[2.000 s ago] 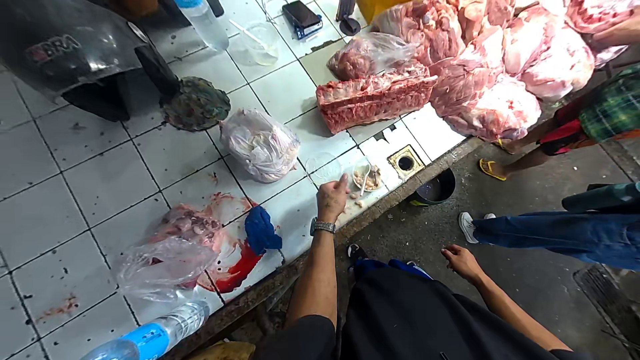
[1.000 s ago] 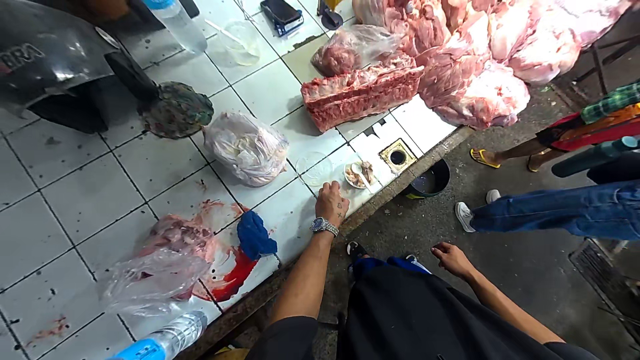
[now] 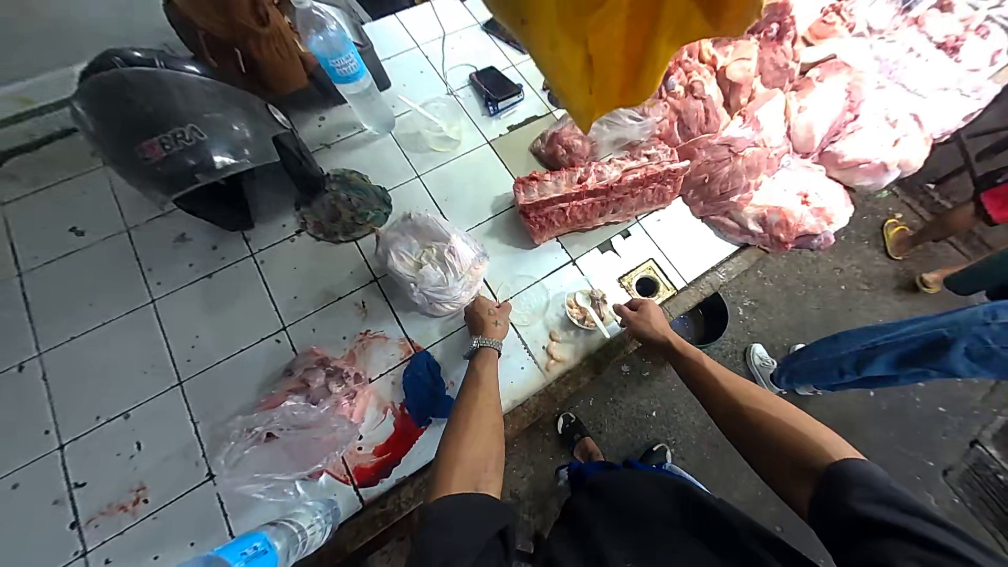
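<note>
My left hand (image 3: 487, 318), a metal watch on its wrist, touches the lower edge of a knotted plastic bag (image 3: 433, 262) with pale contents on the white tiled counter; whether its fingers grip the bag I cannot tell. Beside it lies a clear round plastic lid (image 3: 528, 302). A small bowl of food (image 3: 581, 312) with a white plastic spoon (image 3: 593, 312) in it stands near the counter's edge. My right hand (image 3: 642, 321) is just right of the bowl, fingers bent; its grip is unclear. Pale food pieces (image 3: 554, 347) lie below the bowl.
A rack of raw ribs (image 3: 600, 193) and large meat cuts (image 3: 787, 150) lie at upper right. A yellow cloth or plastic (image 3: 622, 47) hangs above. Raw meat in plastic (image 3: 323, 386), a blue bag (image 3: 425, 387), a helmet (image 3: 181, 142) and water bottles (image 3: 344, 67) surround the hands. A person stands right.
My right hand has come up from below the counter to beside the bowl. My left hand has moved from near the bowl to the knotted bag. The yellow thing now hangs farther into view.
</note>
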